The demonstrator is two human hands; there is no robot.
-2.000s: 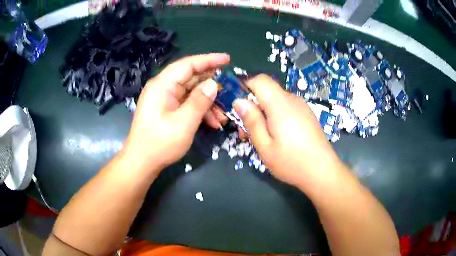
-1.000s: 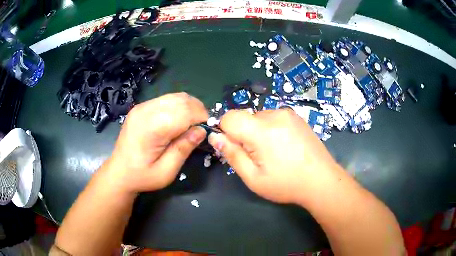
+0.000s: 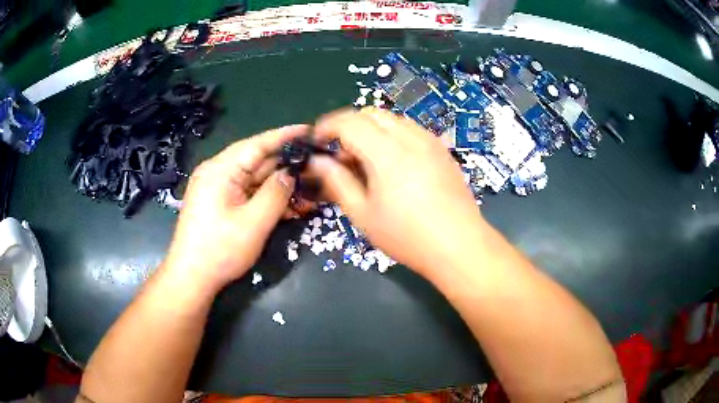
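My left hand (image 3: 236,197) and my right hand (image 3: 386,173) meet near the centre of the bench. Between their fingers is a small dark piece (image 3: 297,153), blurred; it looks like a black plastic frame, and whether a board is with it cannot be told. My left thumb and fingers pinch it. My right fingers are at its right side, blurred, and their grip on it is unclear. Small white pieces (image 3: 319,238) lie scattered just below the hands, with a little blue among them.
A tangled heap of black plastic frames (image 3: 142,126) lies at left. A pile of blue circuit boards (image 3: 473,130) lies at right, with a small dark stick-like part (image 3: 614,131) beyond it. A white fan (image 3: 24,279) and a clear bottle (image 3: 20,122) stand at the far left.
The view has shifted, so the piles sit further left. Two seconds ago a blue board showed between my hands; now a dark piece shows there. My hands are higher than one second ago.
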